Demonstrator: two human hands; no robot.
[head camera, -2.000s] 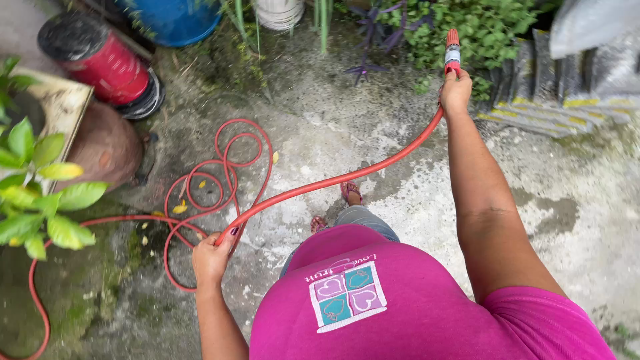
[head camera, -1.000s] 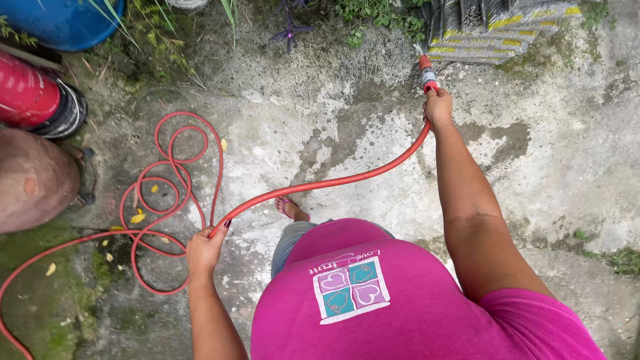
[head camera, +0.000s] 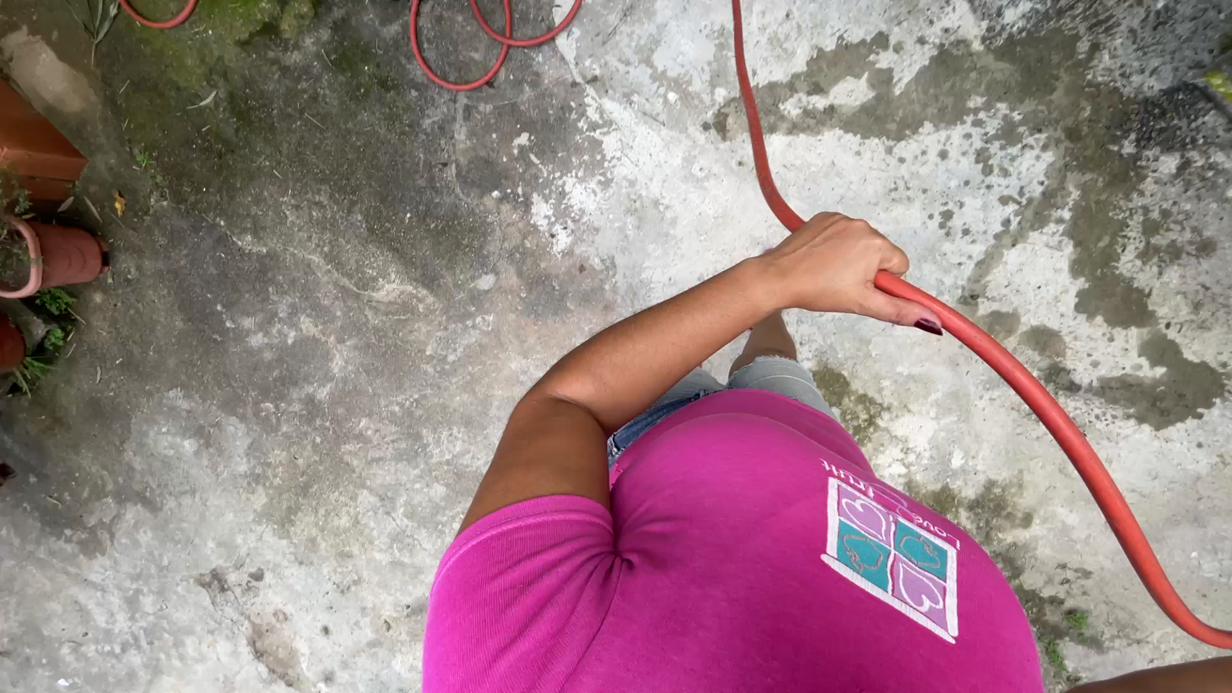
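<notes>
My left hand (head camera: 842, 265) is closed around a red garden hose (head camera: 1049, 409), a little above and right of the middle of the view. From this hand the hose runs up to the top edge on one side. On the other side it curves down to the right edge, above my right forearm (head camera: 1155, 676). Only a strip of that forearm shows in the lower right corner; my right hand and the hose's end with the nozzle are out of view.
More loops of the hose (head camera: 462, 85) lie on the stained concrete floor (head camera: 318, 385) at the top. By the left edge are a pinkish plant pot (head camera: 72, 255), an orange-brown box-like object (head camera: 34, 144) and small green weeds (head camera: 56, 302).
The view has swung strongly. My left hand, still on the hose, now reaches across in front of my body. My right hand and the nozzle, both seen earlier, have left the view.
</notes>
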